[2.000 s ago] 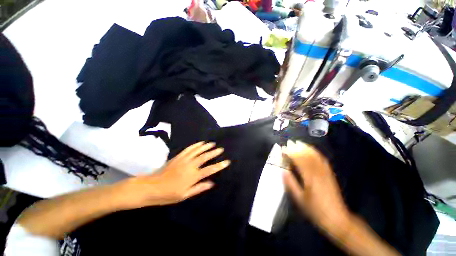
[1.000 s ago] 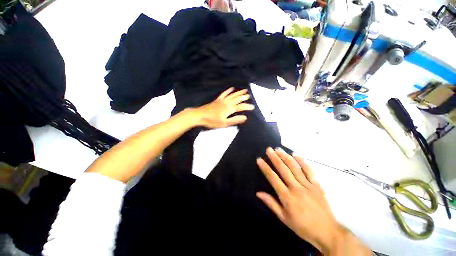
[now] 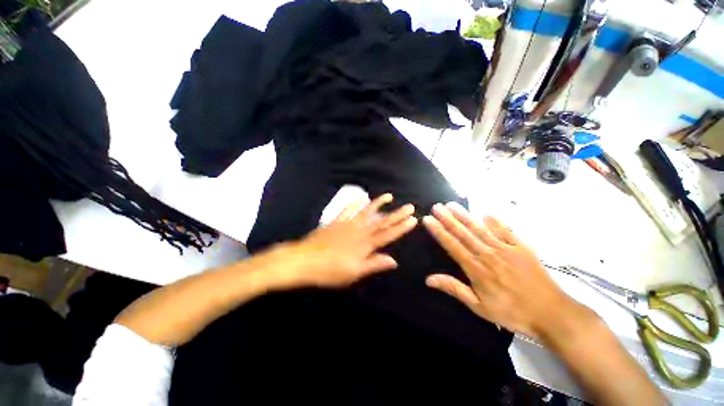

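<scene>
A black garment panel (image 3: 349, 166) lies on the white table and hangs over its front edge. A pale gap shows within the cloth beside my left hand. My left hand (image 3: 349, 244) lies flat on the cloth with fingers spread. My right hand (image 3: 484, 266) lies flat on it to the right, thumb apart, its fingertips close to those of my left hand. The presser foot and needle area of the white sewing machine (image 3: 553, 135) is beyond my right hand, and the panel lies left of it.
A pile of black cut pieces (image 3: 325, 71) lies behind the panel. Black cloth with many strings (image 3: 59, 119) is at far left. Scissors (image 3: 675, 301) with gold-yellow handles lie at right. A black-handled tool (image 3: 667, 170) lies near the machine. The white table (image 3: 143, 47) has a front edge at lower left.
The cloth has come away from under the machine head, uncovering the scissors. Since a second ago, my left hand has moved nearer me, the right slightly up and right; the pale gap has shrunk.
</scene>
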